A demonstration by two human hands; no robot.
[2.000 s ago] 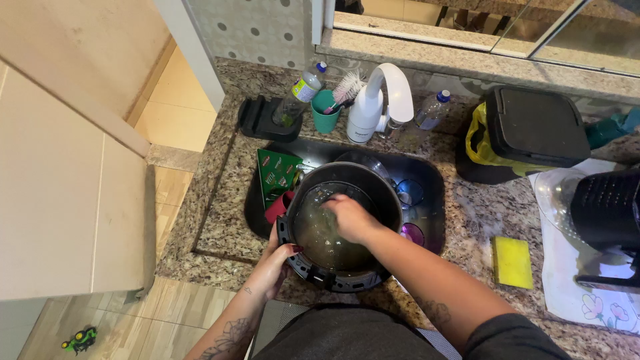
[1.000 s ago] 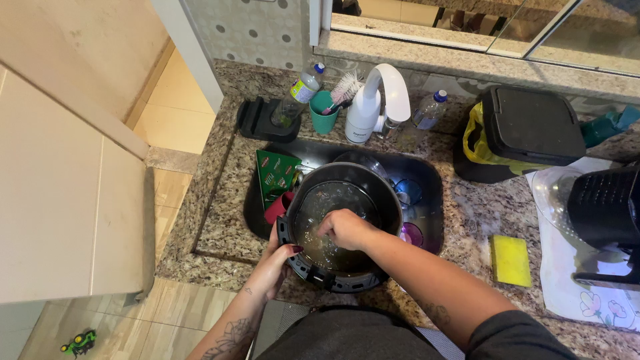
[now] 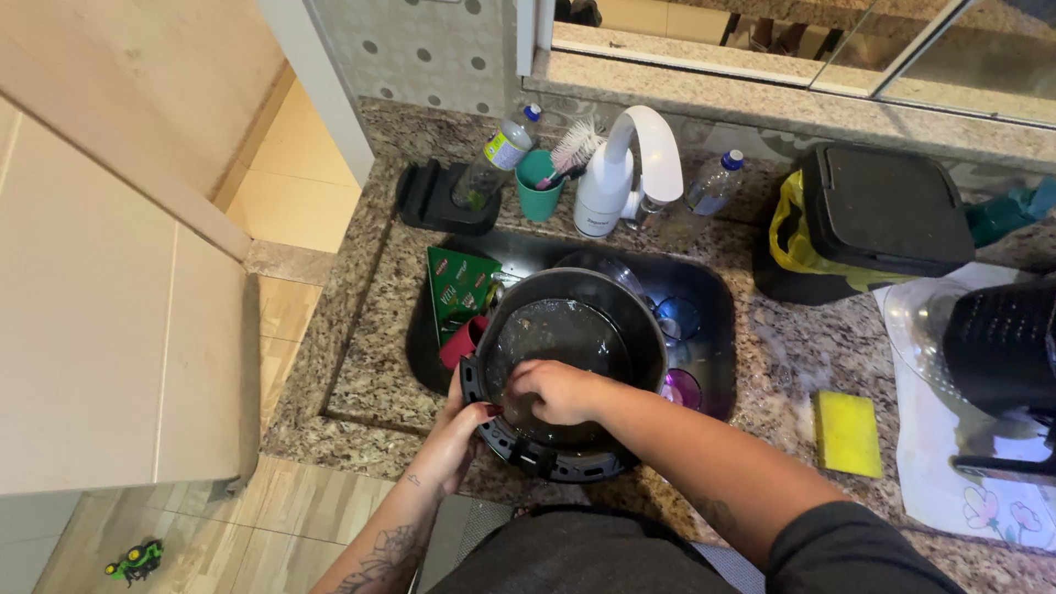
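Observation:
A round black air fryer basket (image 3: pixel 652 330) with murky water in it rests over the dark sink (image 3: pixel 719 330), tilted slightly towards me. My left hand (image 3: pixel 458 433) grips its rim at the lower left, thumb on top. Inside, my right hand (image 3: pixel 561 392) reaches down to the water near the left wall, fingers bent; the fingertips are partly hidden, and whether they hold anything cannot be told. Around the basket in the sink are a green pizza box piece (image 3: pixel 458 289), a red cup (image 3: pixel 464 340), a blue glass (image 3: pixel 678 318) and a purple glass (image 3: pixel 682 388).
Behind the sink stand a black holder (image 3: pixel 421 198) with a plastic bottle (image 3: pixel 505 148), a teal cup (image 3: pixel 539 194) with a brush, a white faucet (image 3: pixel 602 194) and another bottle (image 3: pixel 716 186). To the right are a lidded black bin (image 3: pixel 891 206), a yellow sponge (image 3: pixel 848 435) and a black perforated basket (image 3: pixel 1002 346) on a cloth (image 3: pixel 932 487).
My right hand has moved left and lower inside the basket, towards its near left wall. My left hand keeps its grip on the rim.

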